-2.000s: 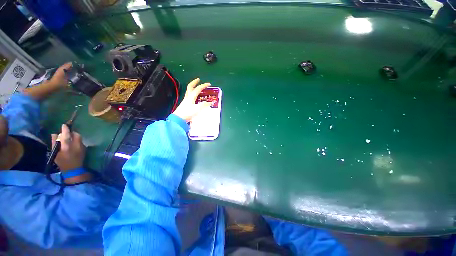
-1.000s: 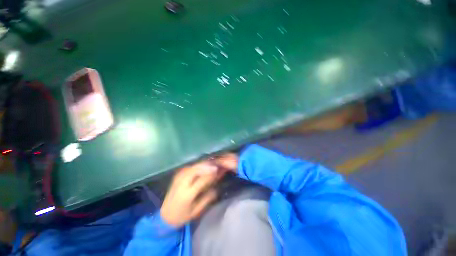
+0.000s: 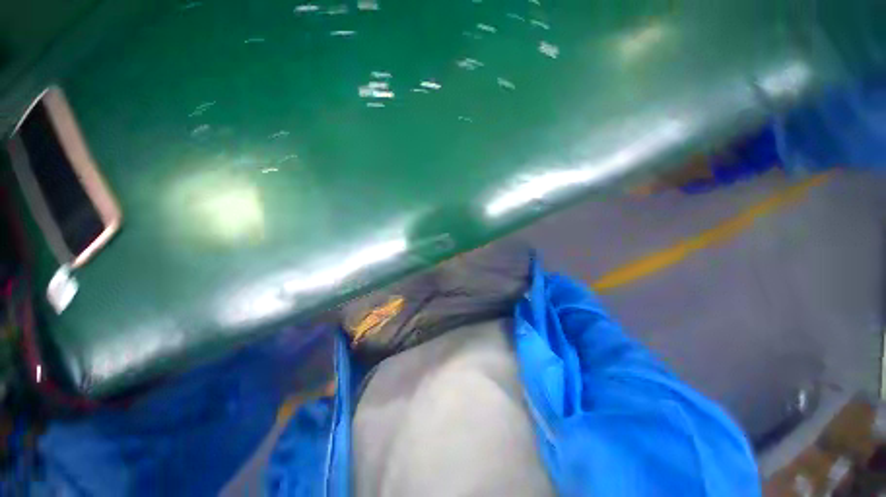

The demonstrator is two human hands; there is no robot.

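Note:
No hand shows in the picture; only my blue sleeves or smock sides show at the bottom. The smartphone (image 3: 66,182) lies at the left on the green surface (image 3: 321,209), its screen dark and its rim pale pinkish. A small white piece (image 3: 63,288) lies at its near end. Small white specks (image 3: 376,90) are scattered over the upper middle of the surface, blurred by motion.
The green surface's shiny near edge (image 3: 583,175) runs diagonally across the picture. Another person's blue sleeve (image 3: 835,126) shows at the far right. A red cable (image 3: 27,340) is at the left edge. A yellow line (image 3: 714,233) crosses the grey floor.
The view has swung down and to the right. Both hands, seen together near the lap a second ago, are out of view. The phone's lit screen has gone dark.

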